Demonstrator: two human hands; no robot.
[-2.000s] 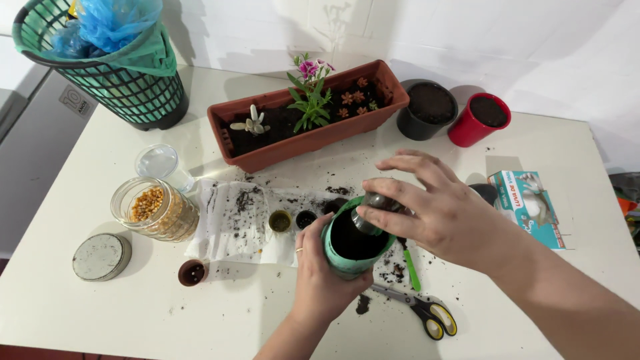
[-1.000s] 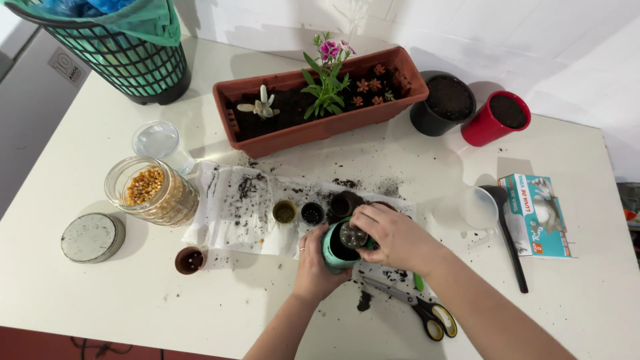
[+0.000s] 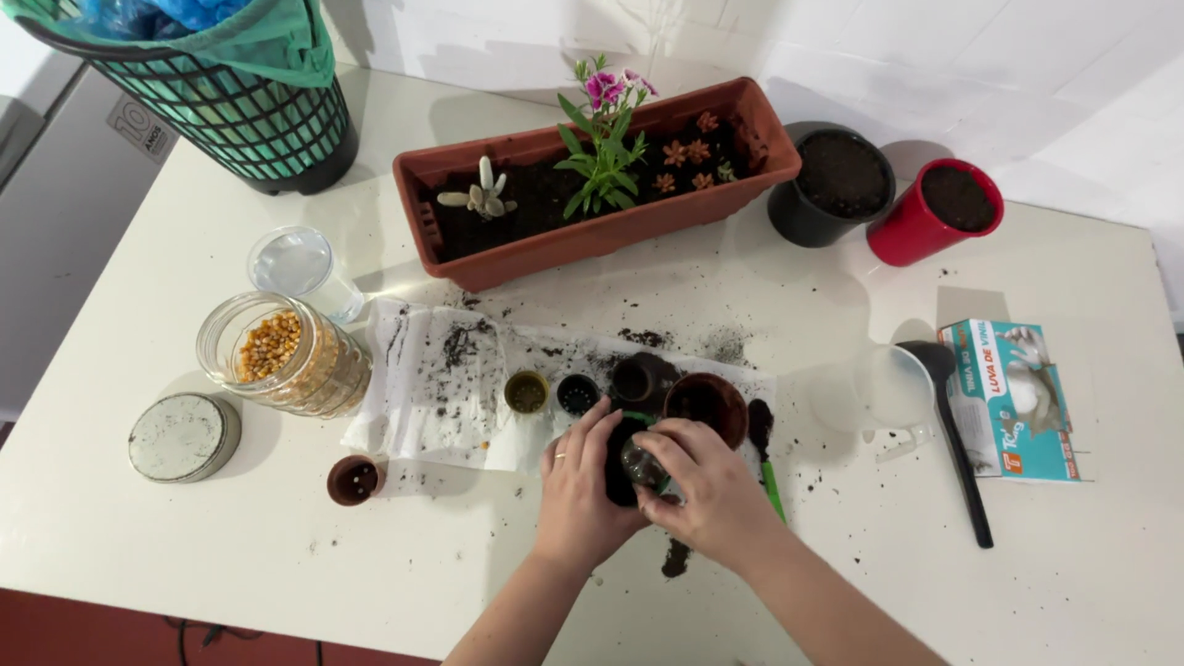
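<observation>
My left hand [image 3: 587,495], with a ring on one finger, is wrapped around a green pot [image 3: 622,462] holding dark soil. In my right hand [image 3: 708,486] is a small dark round container [image 3: 645,462], held tilted at the pot's mouth; what it contains cannot be told. Just beyond my hands, a brown pot [image 3: 708,407], a small black pot [image 3: 578,395] and a small olive pot [image 3: 526,393] stand on soil-strewn white paper [image 3: 444,398]. A green-handled trowel [image 3: 766,453] with soil on its blade lies right of my right hand.
A long terracotta-coloured planter [image 3: 592,240] stands behind. At left are a jar of corn kernels [image 3: 287,356], a cup of water [image 3: 301,268], a tin [image 3: 185,437] and a mesh basket [image 3: 231,120]. A black spoon [image 3: 953,444], glove box [image 3: 1013,398] and soil-filled red pot [image 3: 934,213] are at right.
Two seconds ago the green pot was tilted toward the view and my right hand held the container above it. Both hands have since drawn together. The scissors seen earlier no longer show.
</observation>
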